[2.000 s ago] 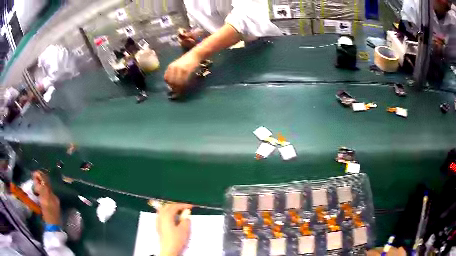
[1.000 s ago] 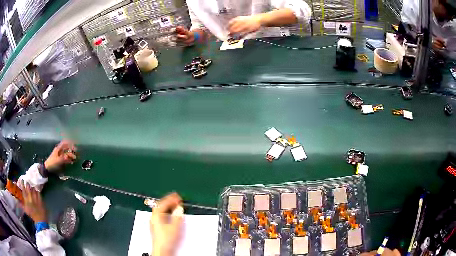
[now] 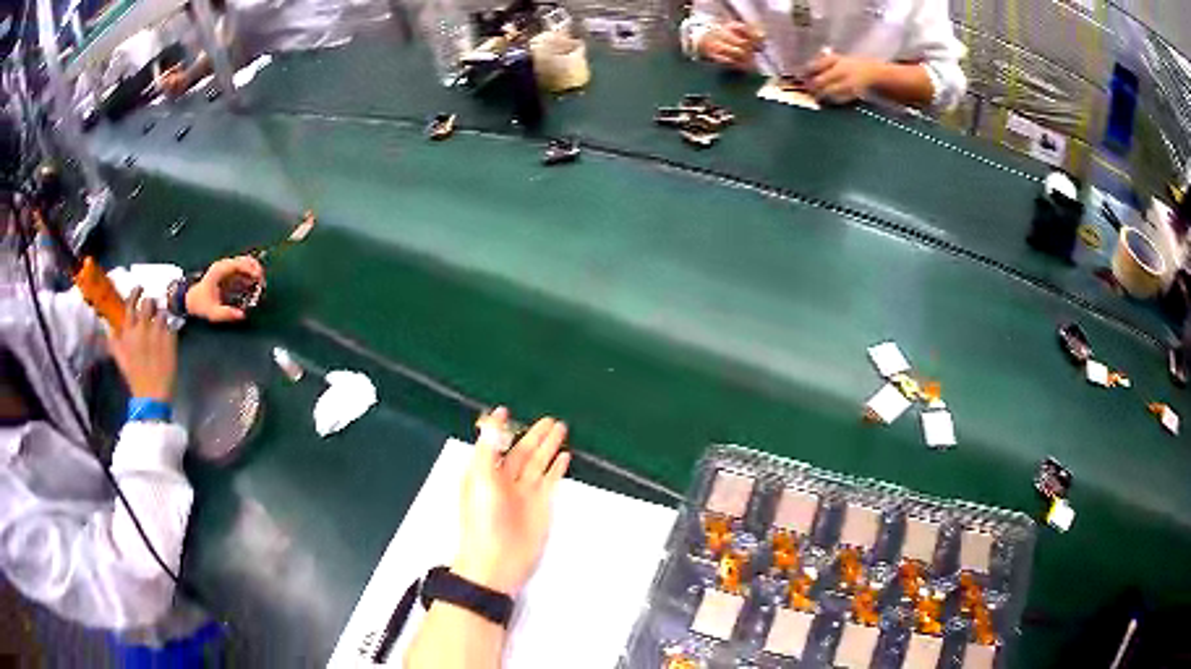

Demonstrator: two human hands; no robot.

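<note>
My left hand (image 3: 509,503), with a dark wristband, reaches over a white paper sheet (image 3: 594,555) to the edge of the green belt. Its fingers point away from me; a small pale piece shows at the fingertips, but I cannot tell if it is held. My right hand is out of the picture. A clear blister tray (image 3: 692,523) right of the paper holds pale square display modules (image 3: 790,631) with orange flex cables. A black pen (image 3: 392,621) lies at the paper's left side, partly hidden by my wrist.
Loose display modules (image 3: 938,427) lie on the belt beyond the tray, and a watch housing (image 3: 1053,477) lies to their right. A crumpled wipe (image 3: 345,400) lies left of the paper. A co-worker's hand (image 3: 225,290) holds a dark part at left; another person works across the belt.
The view has swung left, so the tray and modules sit farther right. My left hand's fingers have spread forward. My right hand has left the picture. The left co-worker's hand now holds a dark part.
</note>
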